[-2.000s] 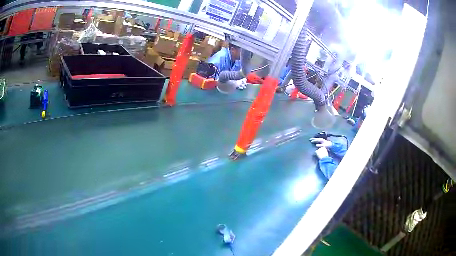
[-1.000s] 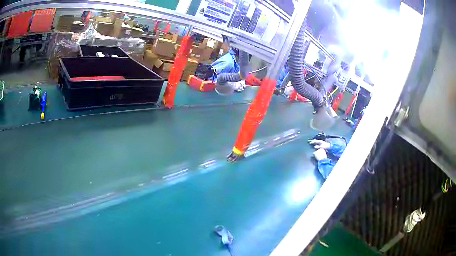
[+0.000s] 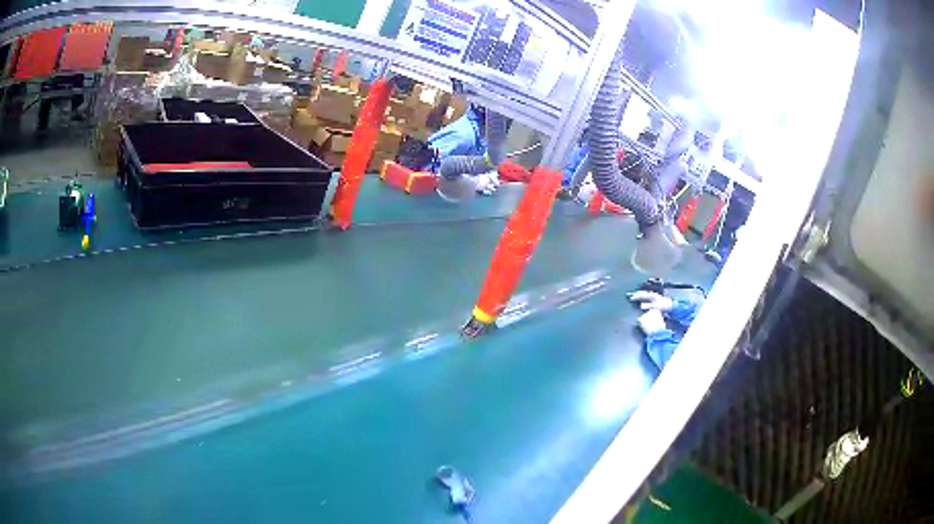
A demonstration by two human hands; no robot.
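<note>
Neither of my hands is in the picture. Nearest in front of me, a small pale blue clip or connector (image 3: 454, 485) lies on the teal surface (image 3: 307, 440) at the bottom, with a blue cord running off the lower edge. At the right is the white-edged box (image 3: 707, 348), lined with dark ribbed or bumpy foam (image 3: 763, 409). Inside its lower part, a thin arm wrapped in white (image 3: 845, 452) slants above the green floor (image 3: 707, 498). A yellow-green wire shows above it.
A black tote (image 3: 225, 194) with red inside stands at the back left. Orange-red wrapped posts (image 3: 517, 246) slant down over the surface. Grey ribbed hoses (image 3: 609, 133) hang with clear hoods. A blue tool (image 3: 89, 215) lies far left. Another worker's gloved hands (image 3: 652, 310) rest at right.
The whole view has shifted slightly, so the tote, posts and pale blue clip appear a little further left and lower. No object has clearly been moved, and no hand of mine has appeared.
</note>
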